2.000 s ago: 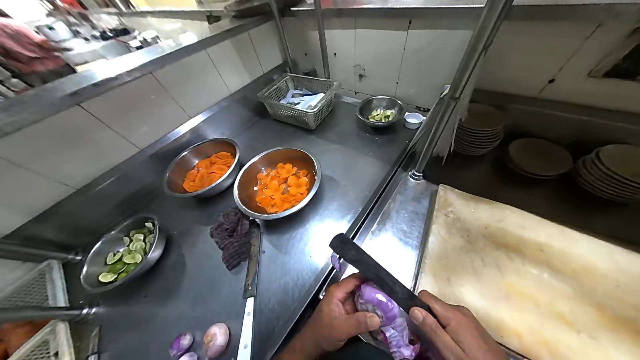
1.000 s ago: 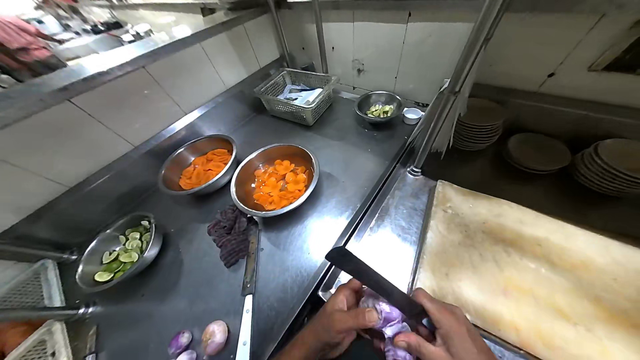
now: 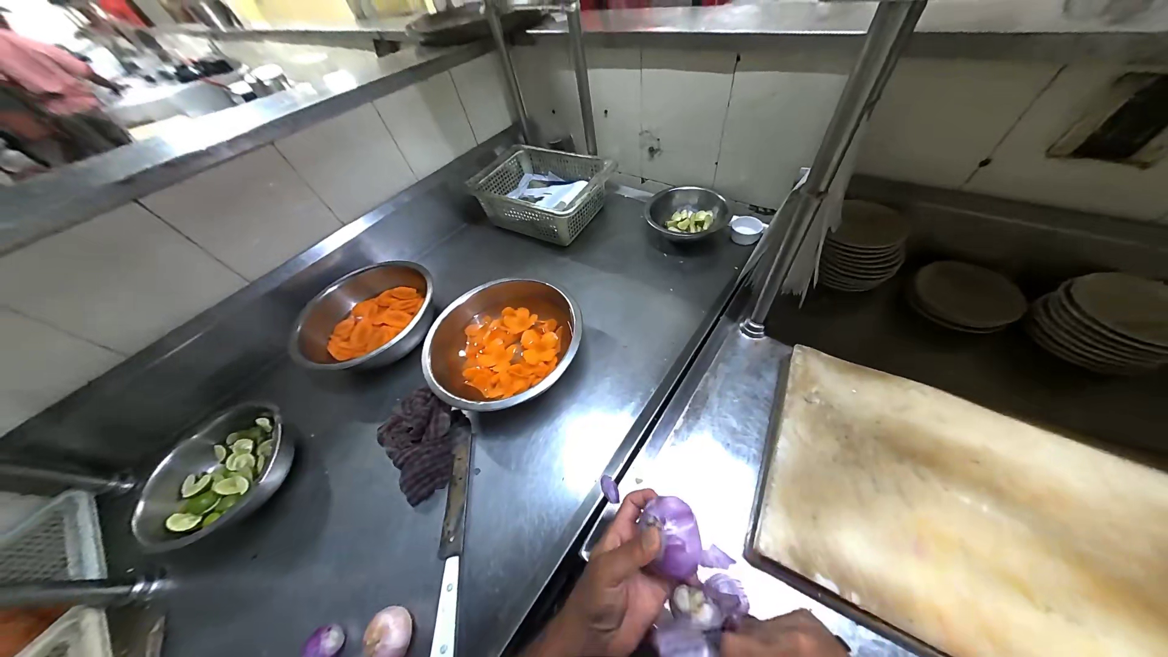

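Observation:
My left hand (image 3: 625, 579) holds a peeled purple onion (image 3: 673, 538) between thumb and fingers, at the bottom centre. Close on its right is my right hand (image 3: 785, 634), partly cut off by the frame's lower edge; its grip is hidden. Loose purple onion peel (image 3: 725, 593) and a pale root end lie between the hands. A small piece of onion skin (image 3: 610, 489) is just left of the fingertips. On the steel counter to the left rest a white-handled knife (image 3: 445, 607), a dark crumpled cloth (image 3: 418, 443) and two whole onions, one pale (image 3: 388, 631), one purple (image 3: 324, 641).
Steel bowls hold carrot slices (image 3: 374, 324), flower-cut carrots (image 3: 511, 351), lime pieces (image 3: 224, 474) and chopped green pieces (image 3: 689, 221). A plastic basket (image 3: 543, 196) stands at the back. A worn cutting board (image 3: 958, 502) lies right, below plate stacks (image 3: 967, 294). A person (image 3: 55, 78) is far left.
The dark blade that was across the onion in my right hand no longer shows. My right hand has moved lower, and more of the onion and its peel is in view.

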